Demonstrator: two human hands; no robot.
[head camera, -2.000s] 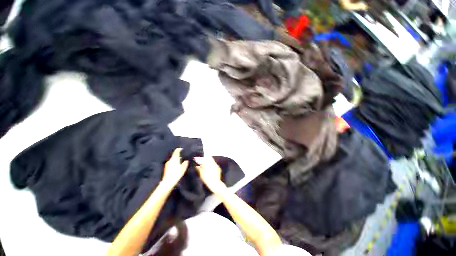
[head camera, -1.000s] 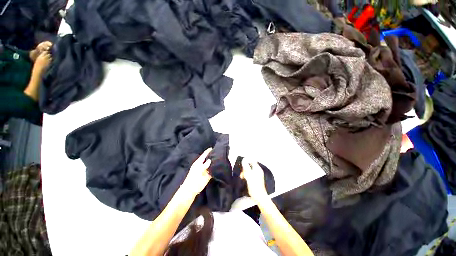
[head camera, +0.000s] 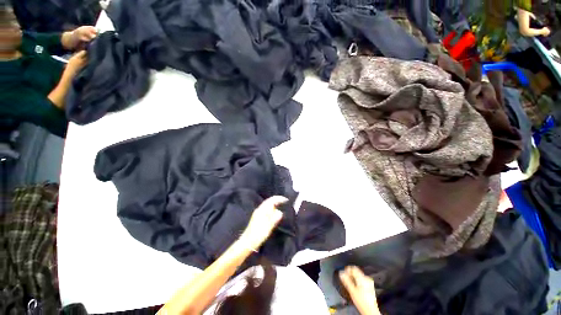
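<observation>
A dark navy garment (head camera: 184, 178) lies bunched on the white table in front of me, with a rounded dark flap at its right end near the table's front edge. My left hand (head camera: 267, 216) is on the garment's right part, its fingers closed on the cloth. My right hand (head camera: 358, 287) is low at the right, off the garment and beyond the table edge, in front of dark cloth. It is partly blurred, and I cannot tell whether it holds anything.
A heap of dark garments (head camera: 246, 43) lies at the far side of the white table (head camera: 86, 246). A speckled tweed garment (head camera: 400, 117) hangs over the right edge. Plaid cloth (head camera: 27, 240) hangs at the left. A person in dark green (head camera: 31, 86) handles dark cloth at the far left.
My right hand has left the dark garment and moved down and right, past the table edge. My left hand stays on the garment. The view has shifted, showing more of the other person.
</observation>
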